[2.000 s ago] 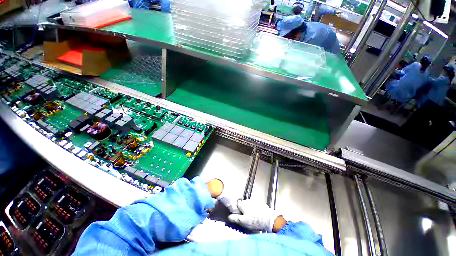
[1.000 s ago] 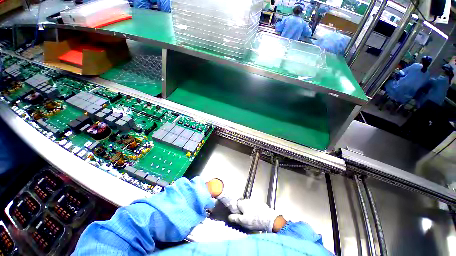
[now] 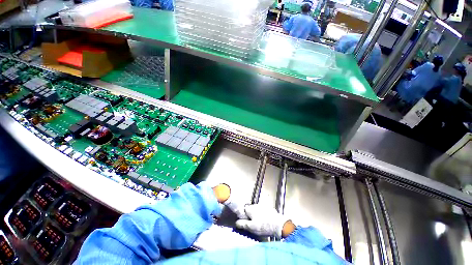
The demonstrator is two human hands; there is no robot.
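My left hand (image 3: pixel 234 206), in a pale knit glove, reaches in from the blue sleeve at the lower centre and is mostly hidden by the sleeve and my other hand. My right hand (image 3: pixel 261 220), gloved the same, lies close against it over the near conveyor rail (image 3: pixel 222 239). No object shows in the right hand. The fingers of both are too small and overlapped to make out. A green circuit board (image 3: pixel 173 164) with grey blocks, a dark and copper coil and yellow parts lies on the conveyor, left of my hands.
Metal cross shafts (image 3: pixel 280 189) span the line beside my hands. A green-topped shelf (image 3: pixel 305 70) behind bears stacked clear trays (image 3: pixel 220 26). A brown box (image 3: pixel 103 62) stands at upper left. Trays of copper-wound coils (image 3: pixel 46 212) are at lower left. People in blue smocks work at the back.
The view has shifted very slightly. My hands and the board keep their places. In the background, people in blue have moved, and a pale panel shows near those at the right.
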